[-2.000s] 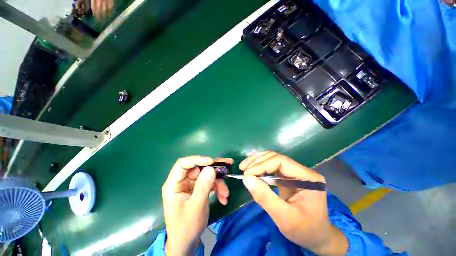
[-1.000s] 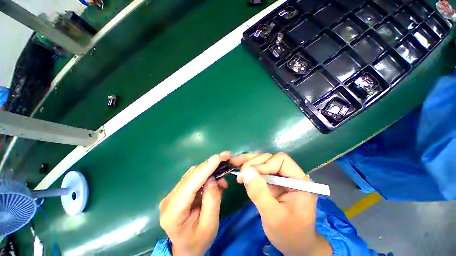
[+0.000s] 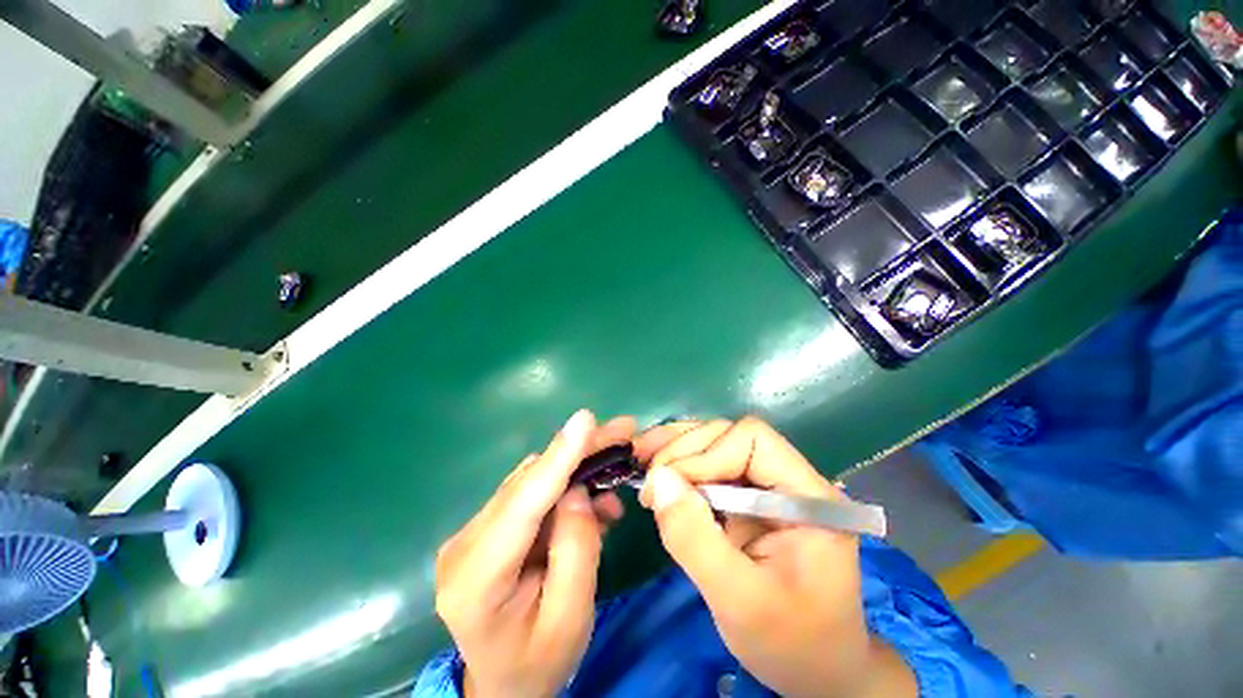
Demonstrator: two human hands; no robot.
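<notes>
My left hand, bare, holds a small black electronic assembly between its fingertips above the green bench. The assembly shows a shiny detail inside. My right hand, bare, holds silver tweezers like a pen. The tweezer tips are at the assembly's right side, partly hidden by my fingers. I cannot tell whether the tips grip anything. My hands are close together, with the right fingertips beside the assembly.
A black blister tray with units in several pockets lies at upper right. A white rail separates the bench from the conveyor belt, which carries loose units. A desk fan stands left. A blue-clothed person is at right.
The blue sleeve over the tray has withdrawn right, uncovering more pockets. Units on the belt have shifted down-left. My left fingers have closed around the assembly, and my hands have come closer together.
</notes>
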